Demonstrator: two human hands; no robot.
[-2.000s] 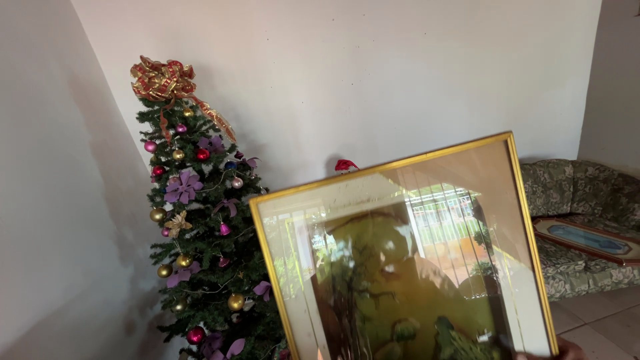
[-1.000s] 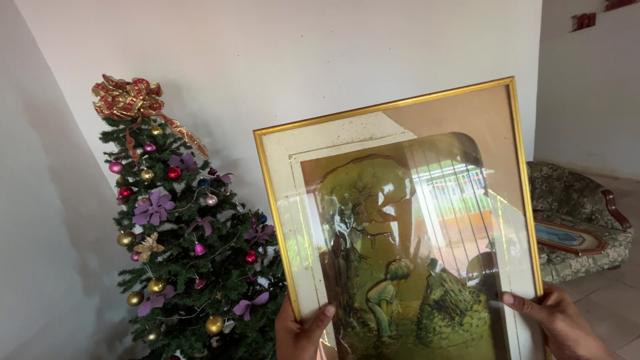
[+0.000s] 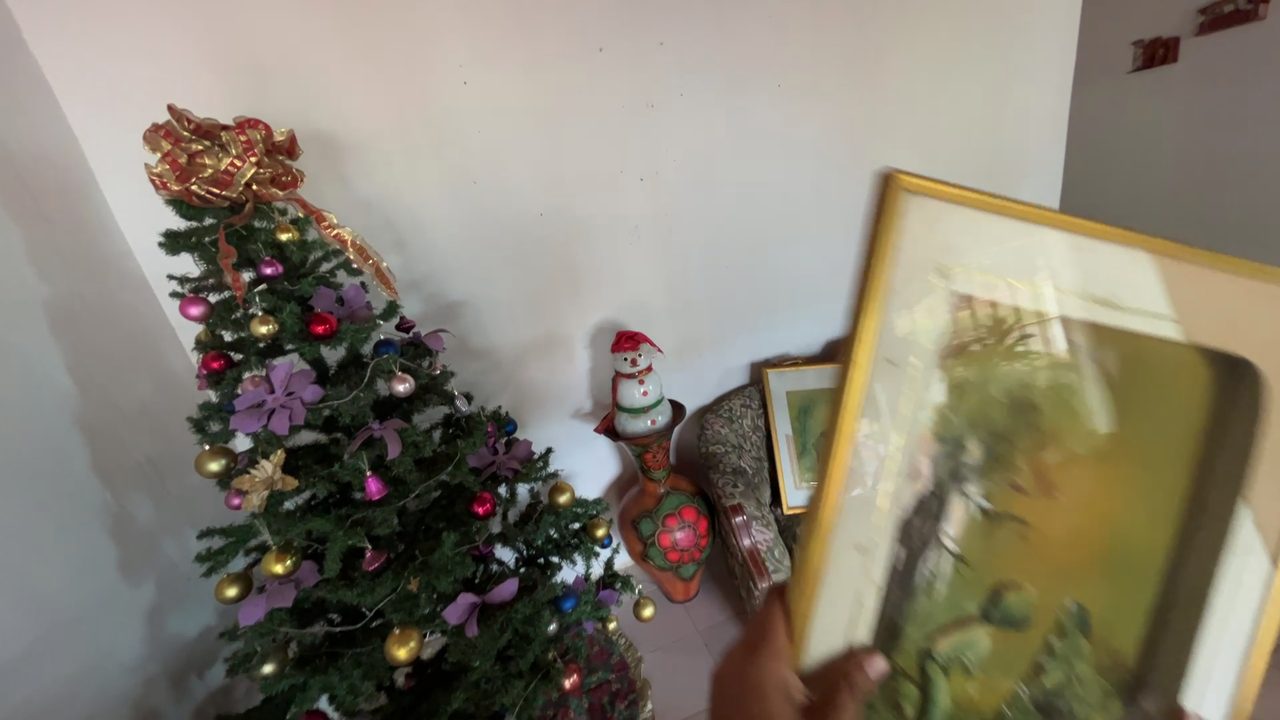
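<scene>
A glazed picture in a gold frame [image 3: 865,330] fills the right of the head view, tilted and somewhat blurred, with a pale mat around a green relief scene. My left hand [image 3: 790,665] grips its lower left edge, thumb over the front. My right hand cannot be made out; the picture's right side runs out of view. To the left stands a decorated Christmas tree [image 3: 400,530], topped by a red and gold ribbon bow [image 3: 225,160].
A snowman figure in a red hat [image 3: 638,390] sits on a tall painted vase [image 3: 668,520] by the wall. Beside it, a floral armchair [image 3: 735,460] holds another gold-framed picture [image 3: 790,490]. Small red wall pieces [image 3: 1155,53] are at the upper right.
The framed picture has moved right and its tilt has changed, uncovering the snowman, vase and armchair. My right hand, seen on its right edge a second ago, is out of sight.
</scene>
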